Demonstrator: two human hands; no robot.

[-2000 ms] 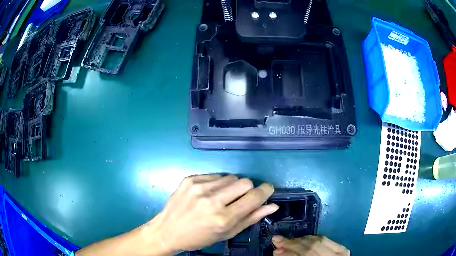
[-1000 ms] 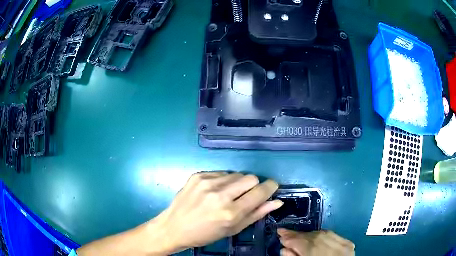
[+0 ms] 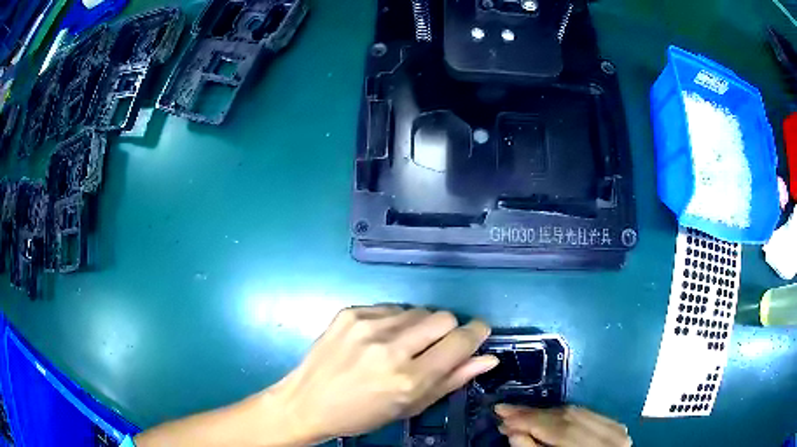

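Note:
A black housing [image 3: 523,367] lies flat on the green mat at the bottom centre, its lower part cut off by the picture's edge. My left hand [image 3: 384,371] lies over its left and upper part, with fingers curled on its edge and holding it. My right hand [image 3: 559,426] is at the bottom edge, partly cut off, with its fingertips down at the housing's middle. Whether these fingertips hold a small thing cannot be seen.
The black press fixture [image 3: 494,196] stands beyond the hands. A blue bin [image 3: 668,148] with white pieces and a dot sheet [image 3: 666,371] lie right. Several black housings [image 3: 199,98] lie at left. A pale bottle [image 3: 778,306], white cloth [image 3: 782,249] and red bin [image 3: 791,144] are far right.
The whole view has shifted a little, so the fixture and bin appear further right. My right fingertips have moved slightly over the housing. My left hand keeps its hold.

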